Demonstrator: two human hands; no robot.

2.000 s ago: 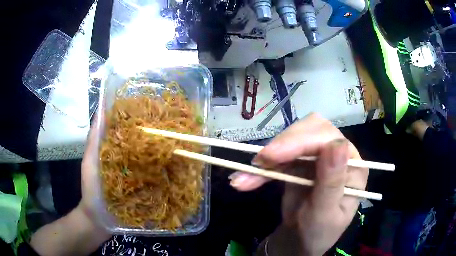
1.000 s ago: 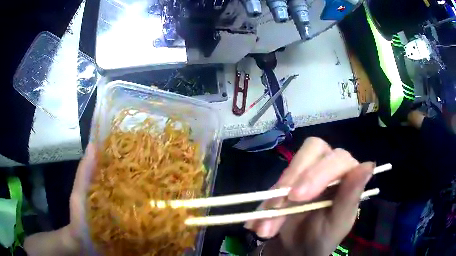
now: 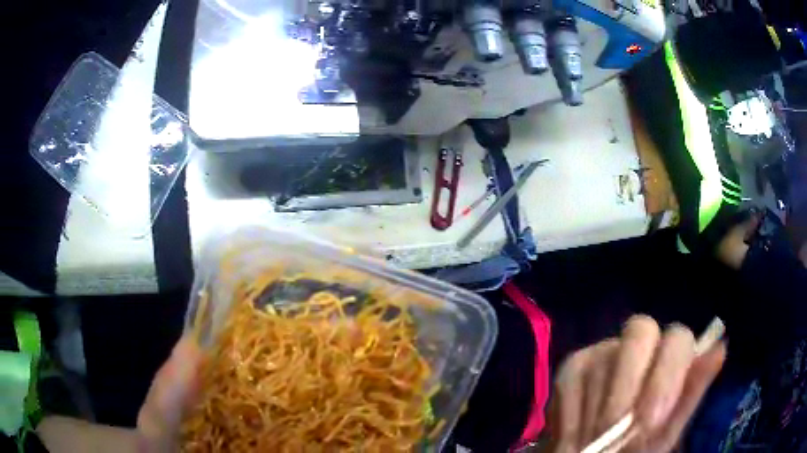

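Observation:
A clear plastic container [image 3: 473, 310] of orange-brown fried noodles [image 3: 310, 372] is large at the bottom centre, tilted and cut off by the lower edge. My left hand [image 3: 168, 398] holds its left side; the fingers beneath are hidden. My right hand [image 3: 633, 380] is at the lower right, blurred, apart from the container, and closed around pale chopsticks [image 3: 710, 336]. One end shows above the fingers and another piece below them; the chopstick tips are out of the picture.
A white sewing machine [image 3: 274, 115] with grey knobs [image 3: 531, 44] stands behind. On the table [image 3: 584, 195] lie red snips [image 3: 445, 188], tweezers [image 3: 502, 205] and a dark strap [image 3: 504, 177]. A clear lid [image 3: 111, 142] lies left. A pink strip [image 3: 540, 354] hangs below the edge.
The container has turned and comes closer, low in the picture. My right hand has moved down and right, and the chopsticks have left the noodles. More of the table and the pink strip shows.

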